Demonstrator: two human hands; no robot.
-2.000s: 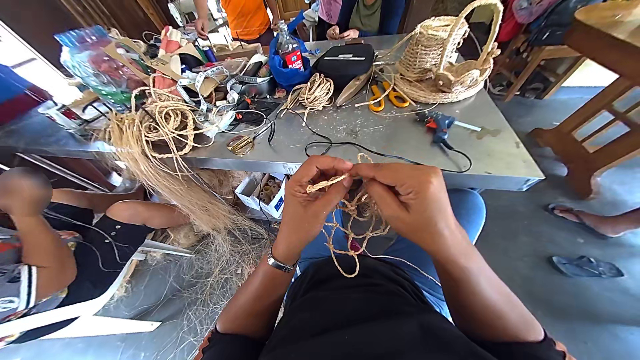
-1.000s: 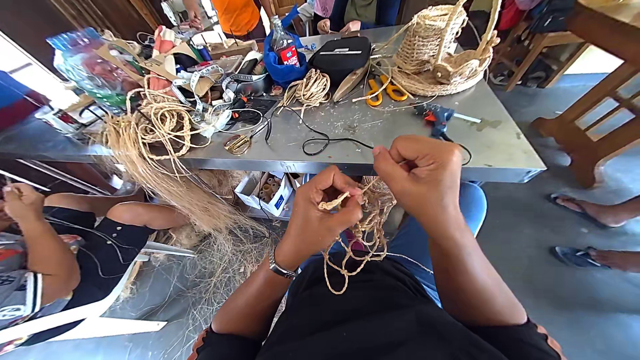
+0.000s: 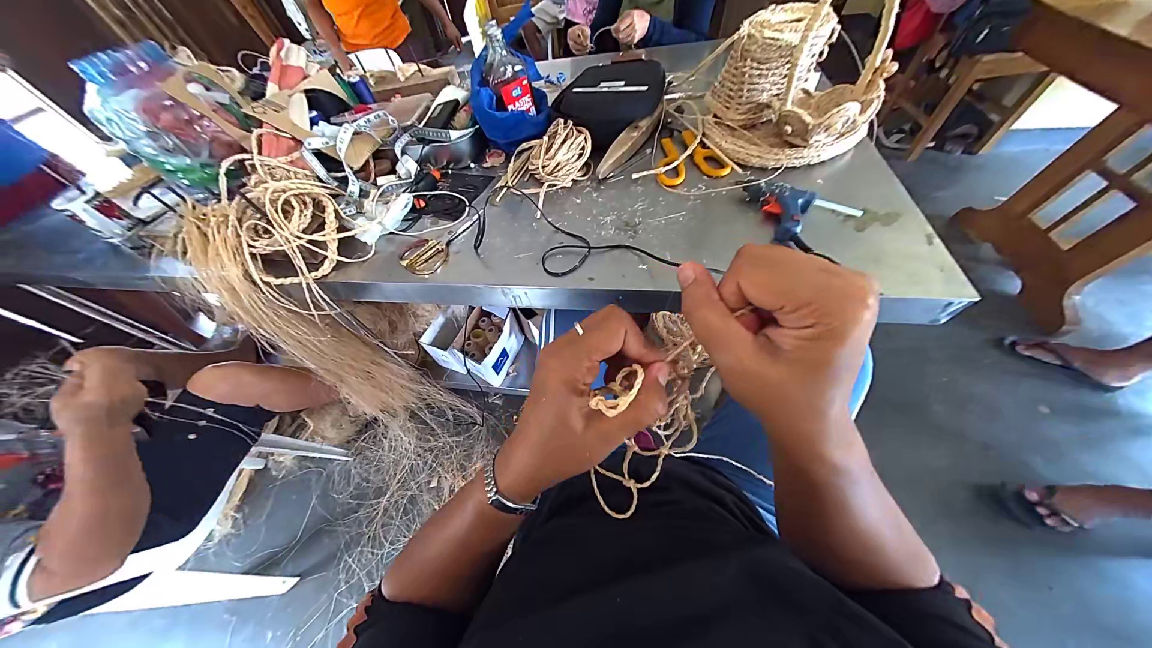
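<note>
My left hand [image 3: 594,387], with a ring and a metal watch, pinches a looped, knotted piece of natural-fibre cord [image 3: 619,392] in front of the table edge. Close on its right, my right hand [image 3: 781,328] is closed on a thin strand that runs from the work between the hands. An open net of knotted cord [image 3: 677,414] hangs below and between both hands over my lap. Part of it is hidden behind my fingers.
On the metal table [image 3: 630,211] lie a glue gun [image 3: 785,205], yellow-handled scissors [image 3: 691,160], small gold scissors [image 3: 425,256], a cord bundle [image 3: 553,157] and a woven basket [image 3: 765,81]. Raw fibre [image 3: 279,315] hangs off the edge. A seated person [image 3: 108,450] works at left.
My hands were close together at the cord two seconds ago; the right hand has since moved away to the right and turned, now closed like a fist. The left still pinches the loop.
</note>
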